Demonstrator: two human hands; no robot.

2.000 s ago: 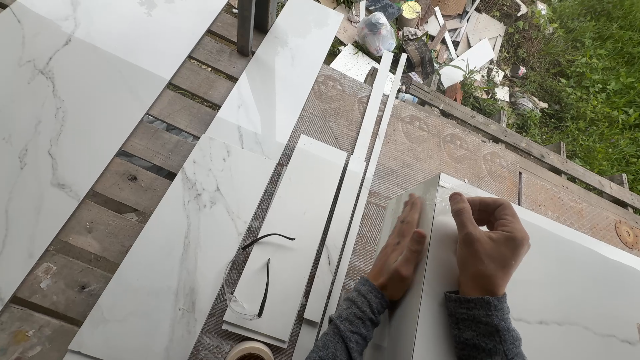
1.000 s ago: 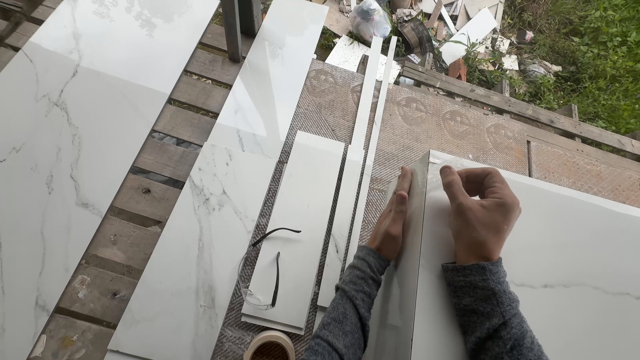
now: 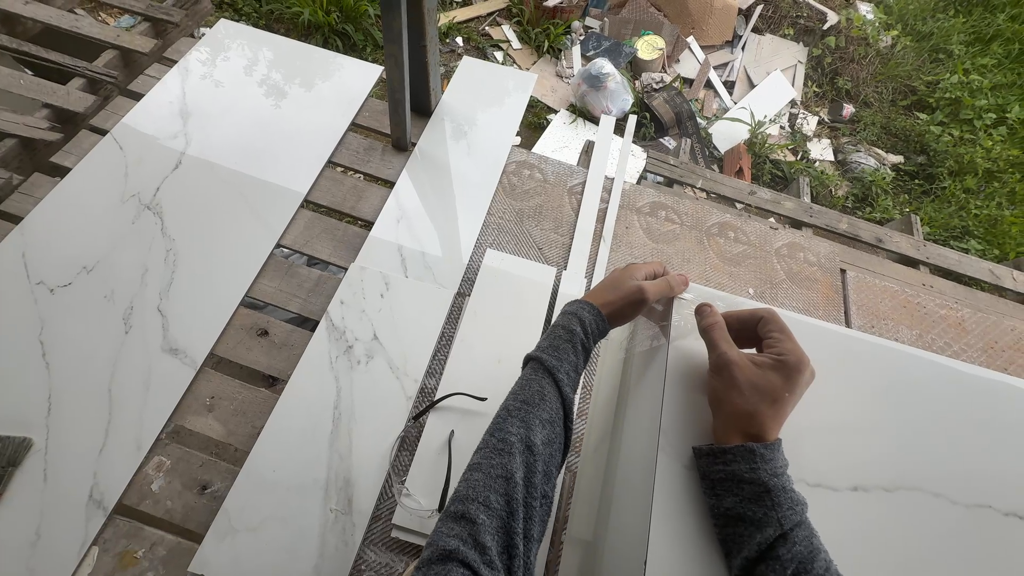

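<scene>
A white marble-look slab (image 3: 848,448) with grey veins lies at the right, and a narrow upright panel (image 3: 620,440) meets it along its left edge. My left hand (image 3: 636,292) is at the far end of that edge, its thumb and fingertips at a piece of clear tape (image 3: 656,320) that lies over the corner. Just right of the corner, my right hand (image 3: 756,368) is curled above the slab, thumb and forefinger close together near small shiny bits of clear film. Whether its fingertips pinch any film cannot be told.
Left of my arms lie clear safety glasses (image 3: 448,472) on a white tile piece (image 3: 496,320), two thin white strips (image 3: 592,200), a long narrow slab (image 3: 320,416) and a larger slab (image 3: 104,280) on wooden slats (image 3: 260,340). A metal post (image 3: 396,72) stands beyond, near rubble and a plastic bag (image 3: 602,88).
My left hand has gone from flat against the upright panel's side to the far corner. My right hand stays near that corner. The view has shifted, and the tape roll is out of sight.
</scene>
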